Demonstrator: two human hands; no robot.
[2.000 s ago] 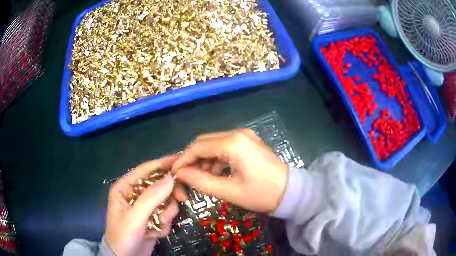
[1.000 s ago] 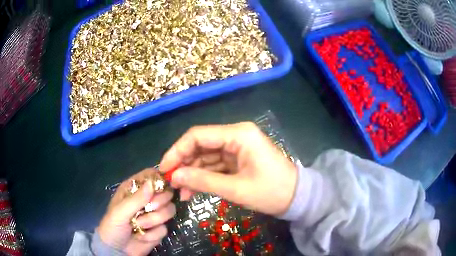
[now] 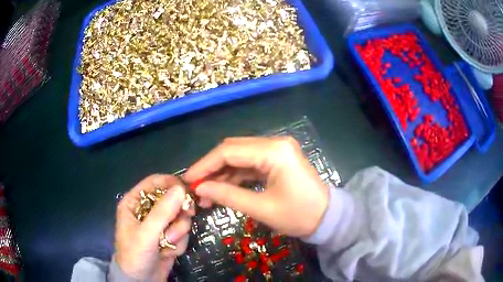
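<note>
My left hand (image 3: 151, 226) is at the lower left, palm up, curled around a cluster of small gold metal pieces (image 3: 144, 204). One piece shows between its thumb and fingers. My right hand (image 3: 270, 184) pinches a red cap (image 3: 195, 185) between thumb and forefinger, right at the left fingertips. Whether the cap sits on a metal piece is hidden by the fingers. Under and beside my hands lies a clear blister tray (image 3: 212, 242). Several capped pieces (image 3: 256, 253), red with gold, lie scattered on it.
A large blue bin (image 3: 204, 99) heaped with gold pieces is beyond my hands. A smaller blue bin (image 3: 389, 115) with red caps is at the right. A fan (image 3: 474, 33) and clear packaging (image 3: 378, 12) are at the top right. Stacked trays with red (image 3: 25, 66) are at the left edge.
Two seconds ago no red showed at my fingertips; a red cap shows there one second ago and now. My hands stay together, and the left hand's fingers have shifted around the gold pieces.
</note>
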